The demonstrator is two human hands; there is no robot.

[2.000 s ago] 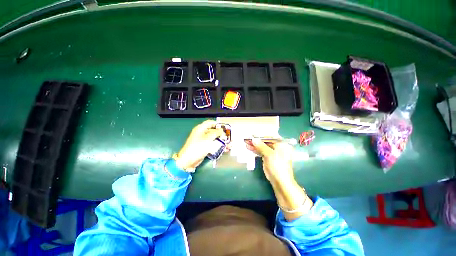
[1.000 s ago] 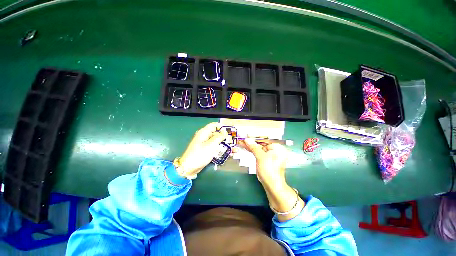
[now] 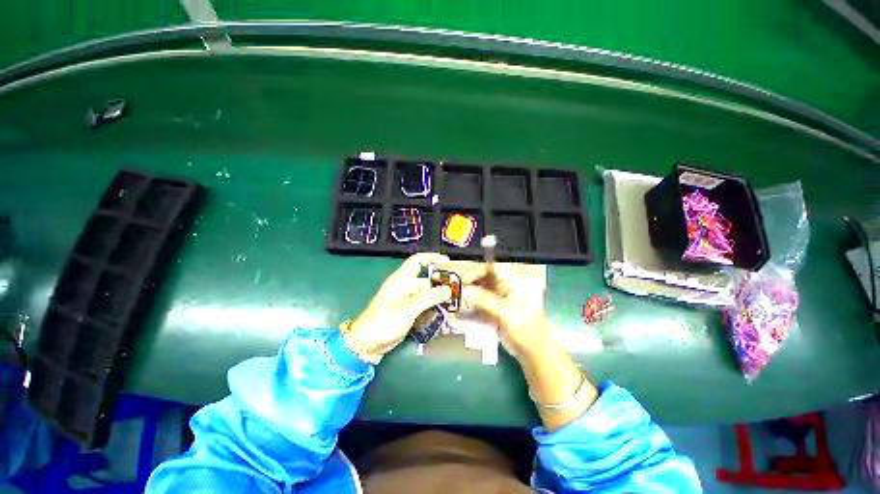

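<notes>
My left hand (image 3: 391, 307) holds a half-built watch unit (image 3: 449, 288) with a dark frame and shiny rim. A second dark squarish part (image 3: 427, 326) hangs just below it, by the same fingers. My right hand (image 3: 511, 307) is blurred, just right of the unit; a slim tool with a pale tip (image 3: 489, 241) points up from its fingers. The cream backing sheet (image 3: 529, 280) lies under my hands, with small white adhesive pieces (image 3: 481, 342) at its lower part. The fingertips of my right hand are too blurred to tell in detail.
A black component tray (image 3: 459, 256) behind my hands holds several dark units and one orange-faced unit (image 3: 459, 230). A second tray (image 3: 106, 289) slants at left. A reddish pile (image 3: 597, 309) lies right. Further right are a parts bin (image 3: 666, 227), silvery flat stack (image 3: 627, 232) and plastic bag (image 3: 760, 318).
The view has shifted, so the bench things sit lower. The slim tool in my right hand has swung from lying sideways at the unit to pointing up. My left hand still holds the unit.
</notes>
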